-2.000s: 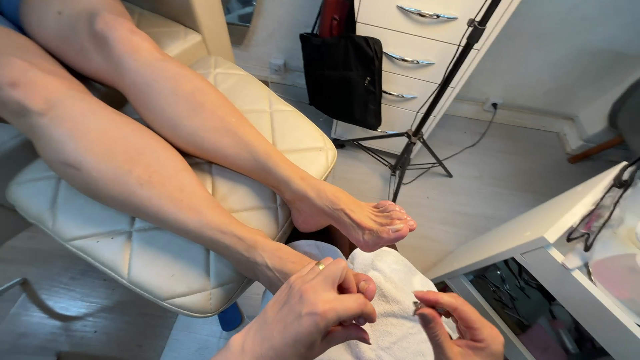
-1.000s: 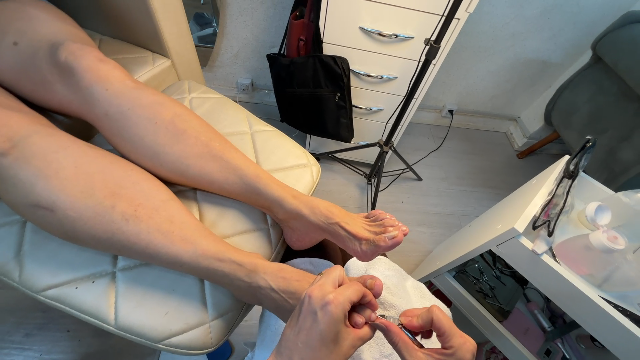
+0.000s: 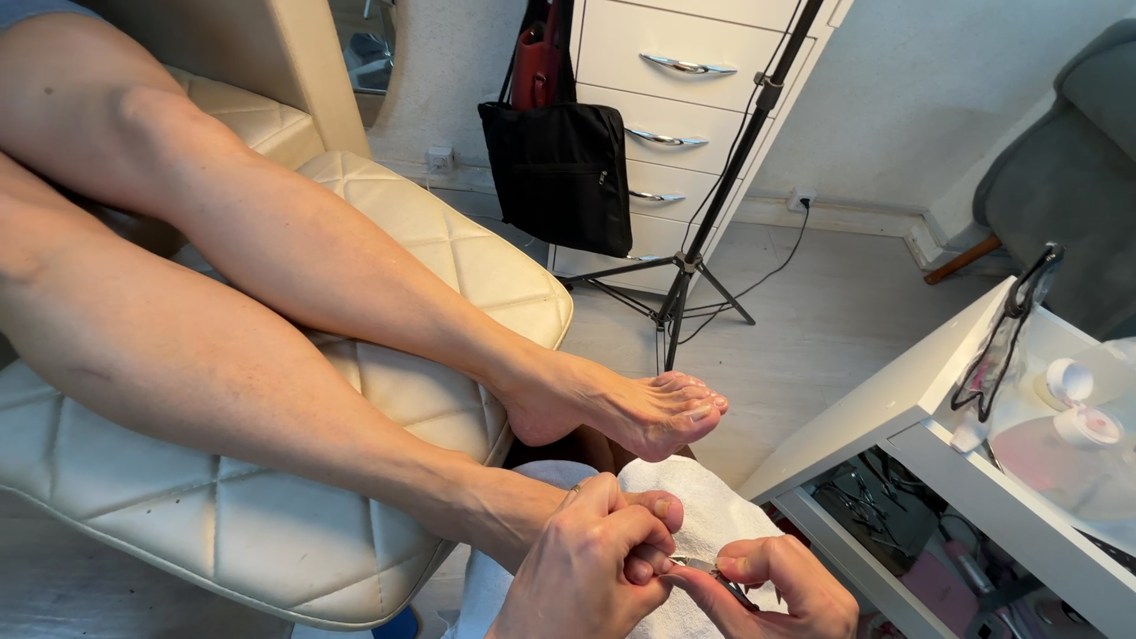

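My left hand, with a ring on one finger, is wrapped around the toes of a person's nearer foot. Between the thumb and fingers of my right hand are small metal cuticle nippers, their tip at one of the smaller toes. The big toe sticks out above my left fingers. Just beyond, the person's other foot rests with its toes pointing right. A white towel lies beneath the nearer foot and my hands. My palms are hidden.
Both legs lie on a quilted cream leather seat. At the right stands a white cabinet with bottles on top and tools in an open drawer. Beyond are a black tripod stand, a black bag and white drawers.
My right hand, apart from the foot two seconds ago, has moved left to the toes with the nippers. My left hand stays at the nearer foot.
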